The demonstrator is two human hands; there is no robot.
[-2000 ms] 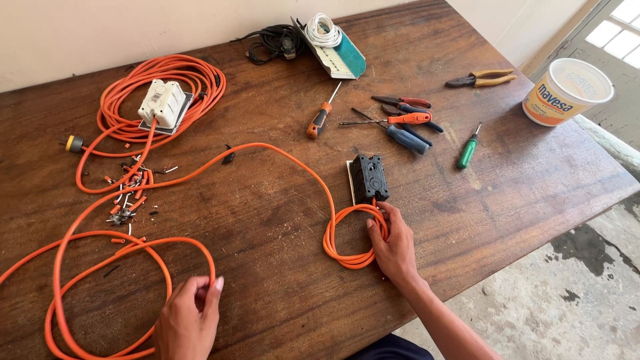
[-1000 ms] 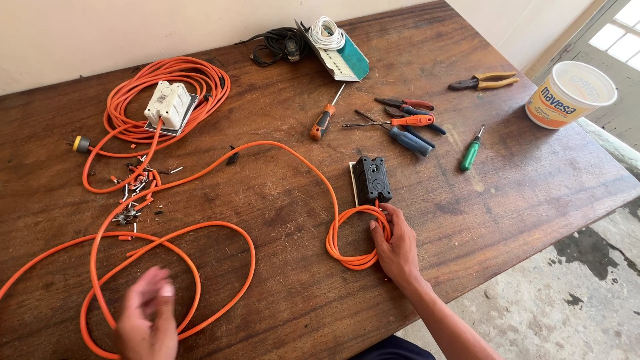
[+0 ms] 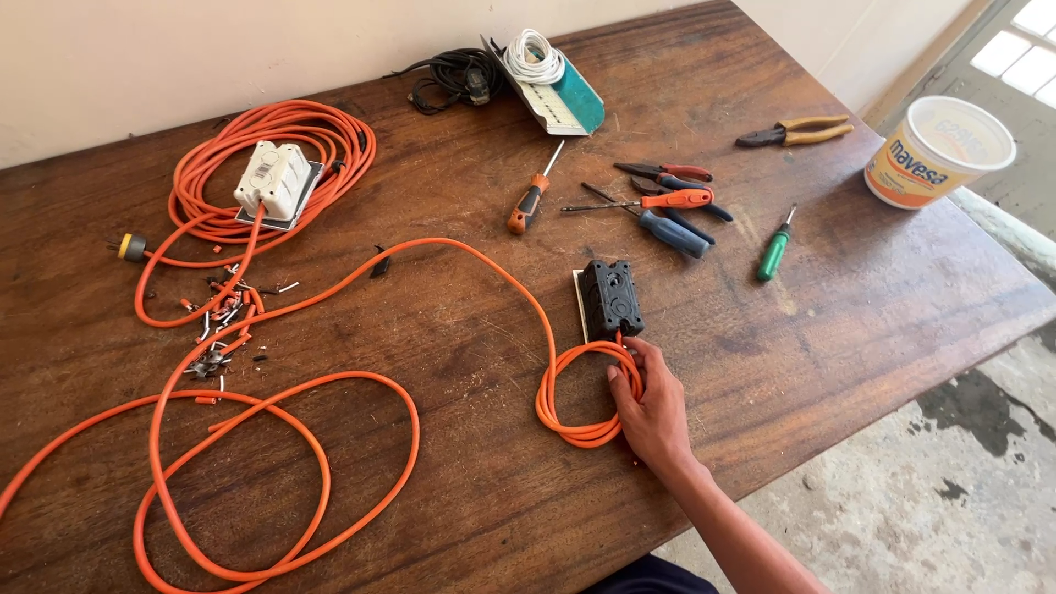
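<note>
My right hand [image 3: 656, 404] rests on the table with thumb and fingers around the right side of a small coil of orange electrical cable [image 3: 544, 404]. Its fingertips are close to where the cable enters a black plastic electrical box [image 3: 612, 299], which has a pale plate on its left side. From the coil the cable curves left across the wood and lies in wide loose loops at the lower left. My left hand is out of the frame. A white electrical box [image 3: 271, 186] sits on a larger orange cable coil [image 3: 351, 177], near a yellow and grey plug [image 3: 132, 247].
Cut wire scraps [image 3: 216, 318] litter the left. Behind are a black cable [image 3: 466, 74] and a white wire coil [image 3: 534, 58] on a teal and white holder [image 3: 577, 103]. Screwdrivers [image 3: 528, 202], several pliers [image 3: 796, 132], a green-handled screwdriver [image 3: 774, 252] and a plastic tub [image 3: 932, 157] lie to the right.
My left hand, earlier beside the loose cable loops at the lower left, has left the view. The loops there have spread and shifted. My right hand has stayed at the small coil.
</note>
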